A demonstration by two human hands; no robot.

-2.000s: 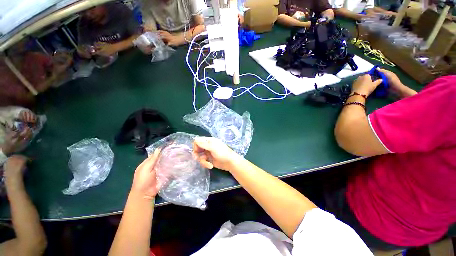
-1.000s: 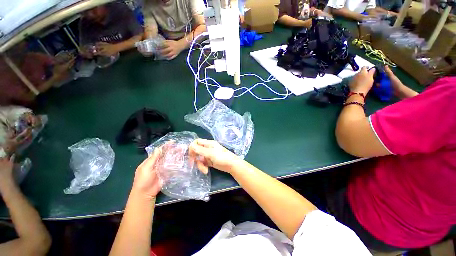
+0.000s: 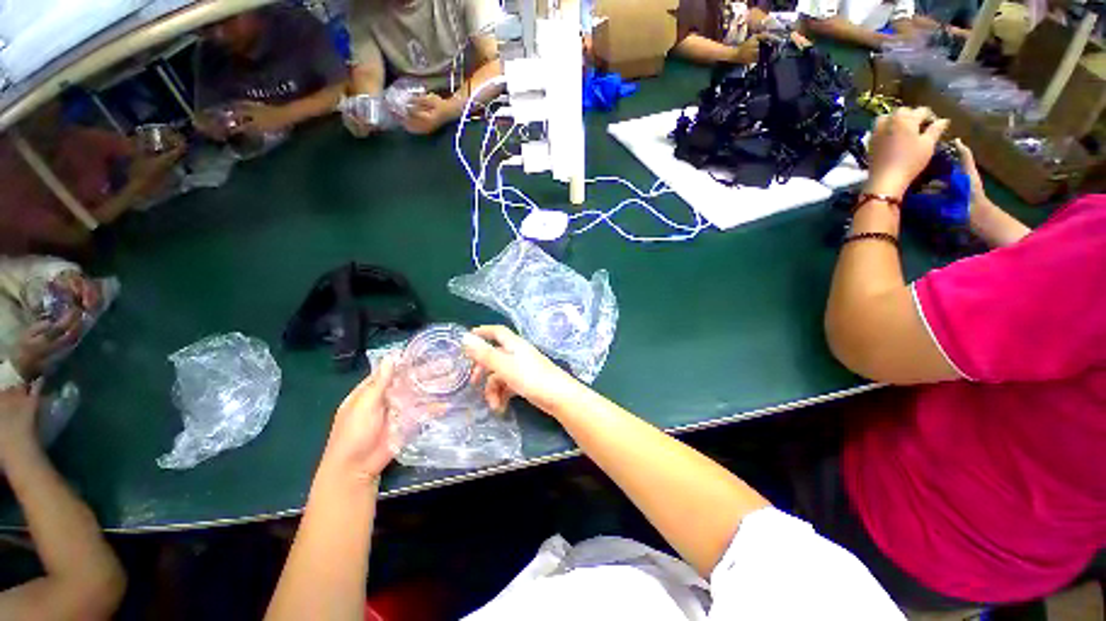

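A round clear plastic part (image 3: 438, 360) shows between my hands, at the upper end of a crinkly clear plastic bag (image 3: 451, 433). I cannot tell whether it is fully out of the film. My left hand (image 3: 364, 419) holds the left side of the bag and part. My right hand (image 3: 519, 368) has its fingertips at the part's right rim. A filled clear bag (image 3: 223, 398) lies on the bench to the left, and another bagged part (image 3: 552, 308) lies behind my right hand.
A black strap piece (image 3: 352, 311) lies behind my hands. A white power strip (image 3: 556, 103) with cables stands at the back. Black corded parts (image 3: 776, 115) lie heaped on a white board (image 3: 661, 146). A person in red (image 3: 995, 400) works at right; others sit around the green bench (image 3: 716, 364).
The round part has come into clear view at the bag's upper end, and the film has gathered below it. The right neighbour's near hand has risen.
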